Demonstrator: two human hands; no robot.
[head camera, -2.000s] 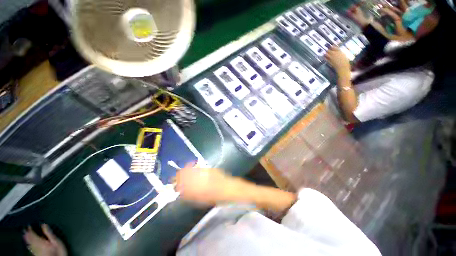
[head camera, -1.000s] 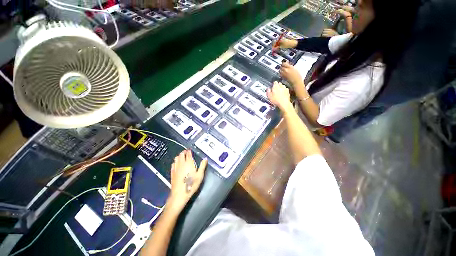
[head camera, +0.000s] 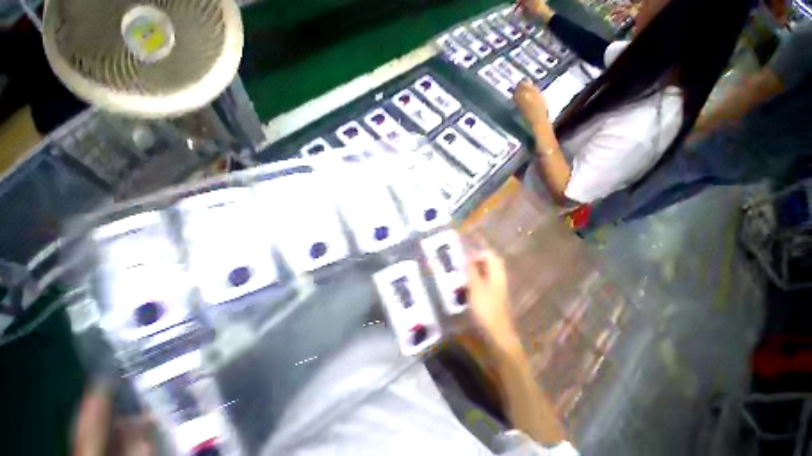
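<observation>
A clear blister tray (head camera: 294, 343) is raised and tilted close in front of me, over the bench. Its far row holds several white phone backs (head camera: 307, 223) with dark ovals. Its near row has one phone at the left (head camera: 189, 405) and two at the right (head camera: 408, 307), with bare pockets between. My right hand (head camera: 485, 285) grips the tray's right end beside a phone. My left hand (head camera: 111, 427) is blurred and cut off by the bottom edge, at the tray's left end. The test plate is hidden behind the tray.
Another filled blister tray (head camera: 512, 158) lies on the bench behind the raised one, and a further tray (head camera: 481, 67) lies beyond it. A seated person (head camera: 614, 151) works there. A round fan (head camera: 147, 44) stands at upper left. A carton (head camera: 570, 294) stands beside the bench.
A tray with phones is now lifted in both hands and covers the fixture area. My right hand has come back towards me from the bench trays; my left hand has moved to the lower left.
</observation>
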